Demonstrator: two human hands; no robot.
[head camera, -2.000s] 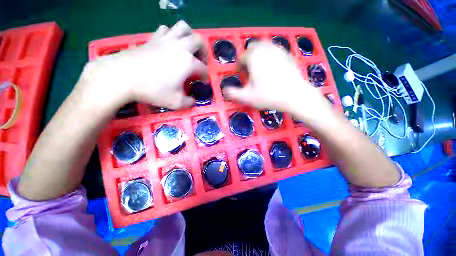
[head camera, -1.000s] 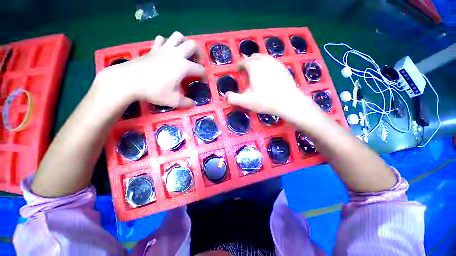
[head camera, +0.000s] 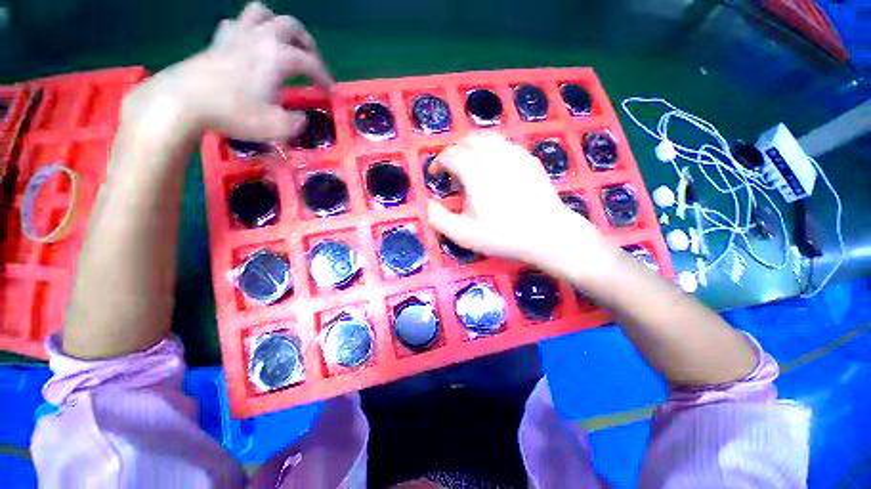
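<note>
A red-orange foam tray (head camera: 372, 382) lies in front of me, with round smartwatch heads in its square pockets. Some faces are black, such as one watch (head camera: 387, 182); others look silvery, such as another (head camera: 480, 308). Clear film shows round several of them. My left hand (head camera: 250, 81) is over the tray's back left corner, blurred, fingers spread and curved, with nothing seen in it. My right hand (head camera: 497, 199) is over the middle of the tray, thumb and index finger apart round a dark watch (head camera: 445, 177) that sits in its pocket. Its other fingers are hidden.
A second foam tray (head camera: 91, 105) at the left holds a thin yellowish ring (head camera: 72, 205). At the right lie tangled white cables (head camera: 711, 205) with small white discs, a white box with dark ports (head camera: 788, 162) and a black adapter (head camera: 807, 234). Blue floor shows beyond the bench edge.
My left hand has moved back and left, off the watches in the second row. My right hand has shifted slightly down and stays over the middle. The small clear wrap at the back is out of view.
</note>
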